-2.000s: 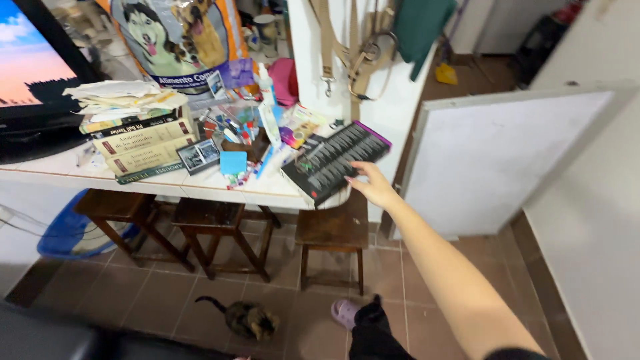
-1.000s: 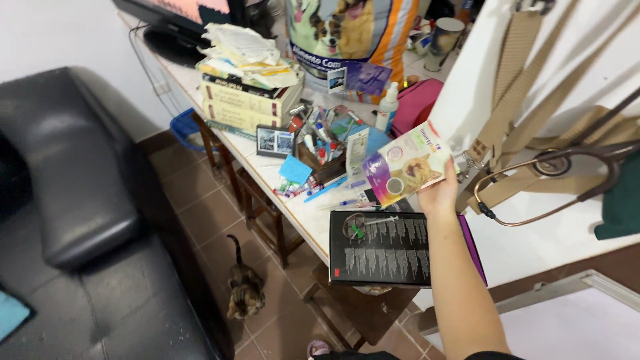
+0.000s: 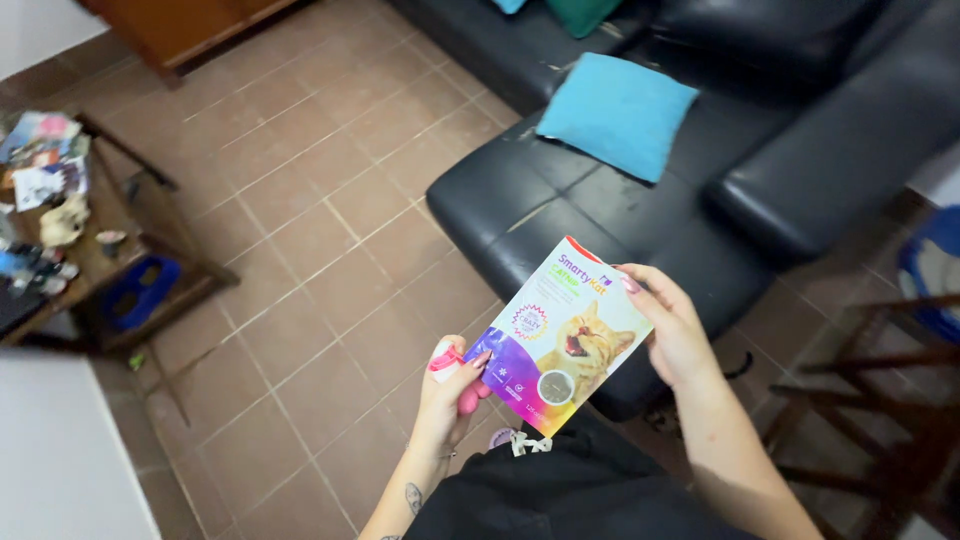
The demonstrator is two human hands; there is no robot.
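Note:
A SmartyKat catnip pouch (image 3: 559, 337), with a picture of a cat on its front, is held tilted between both hands in front of my body. My left hand (image 3: 454, 382) grips its lower left edge, the thumb on the purple part. In the same hand is a small pink and white object (image 3: 446, 358), whose kind I cannot tell. My right hand (image 3: 667, 319) pinches the pouch at its upper right edge, thumb on the front. The back of the pouch is hidden.
A black leather sofa (image 3: 607, 225) with a blue cushion (image 3: 619, 112) stands ahead. On the left, a wooden table (image 3: 124, 217) bears papers and a skull-like object (image 3: 64, 221). Wooden stools (image 3: 862, 420) are at the right. Part of a cat's dark tail (image 3: 741, 366) shows beside the sofa.
The view has swung from the cluttered counter to the sofa and floor. My right hand, on a black box and then holding the pouch, still holds it; my left hand now grips it too.

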